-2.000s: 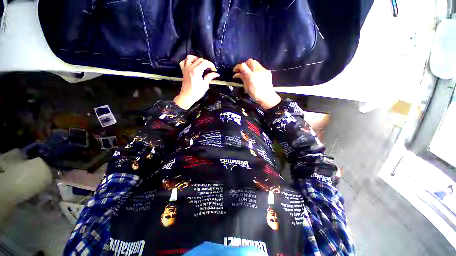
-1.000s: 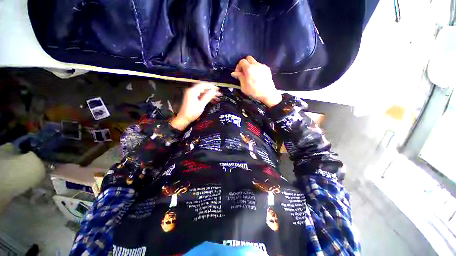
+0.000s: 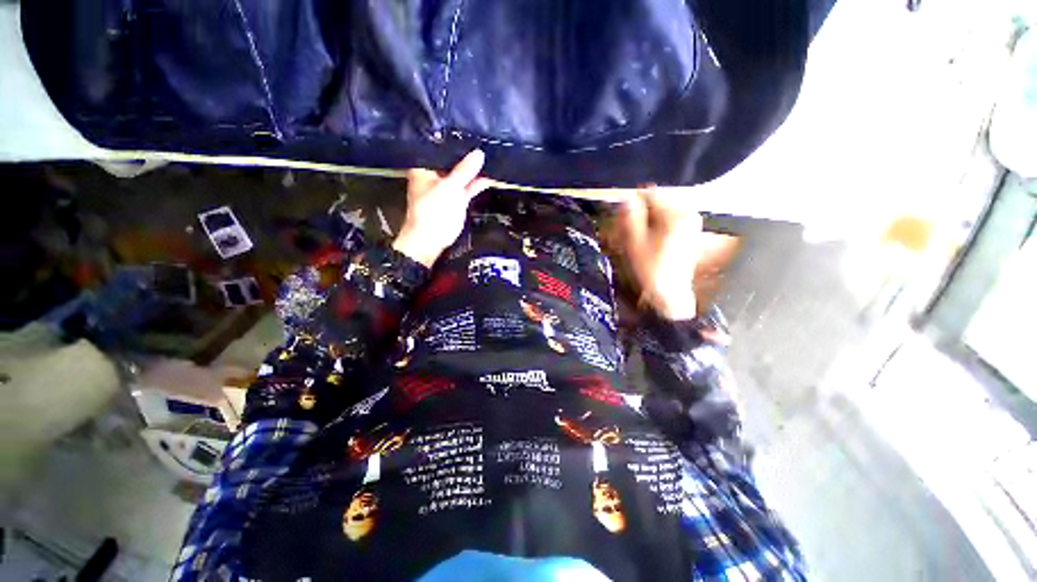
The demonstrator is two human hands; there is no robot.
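The navy jacket [image 3: 546,80] lies over the white table, its shiny lining in folds with white basting stitches, its dull dark hem band [image 3: 591,165] along the table's front edge. My left hand [image 3: 438,207] is at the hem left of the middle, thumb on top of the cloth and the other fingers at and below the table edge, pinching the edge. My right hand [image 3: 660,244] is blurred, off the cloth, below and right of the hem in front of the table edge. Whether it holds a needle or thread cannot be seen.
The white table [image 3: 57,125] shows around the jacket. On the left floor lie scraps and a white-framed square [image 3: 225,231]. A pale box-like object [image 3: 188,398] stands lower left. A bright window side [image 3: 1001,341] is at the right. The printed apron [image 3: 489,443] covers my front.
The jacket sits further left in view. My left hand has moved up from in front of the table onto the hem. My right hand has left the hem and moved down and right.
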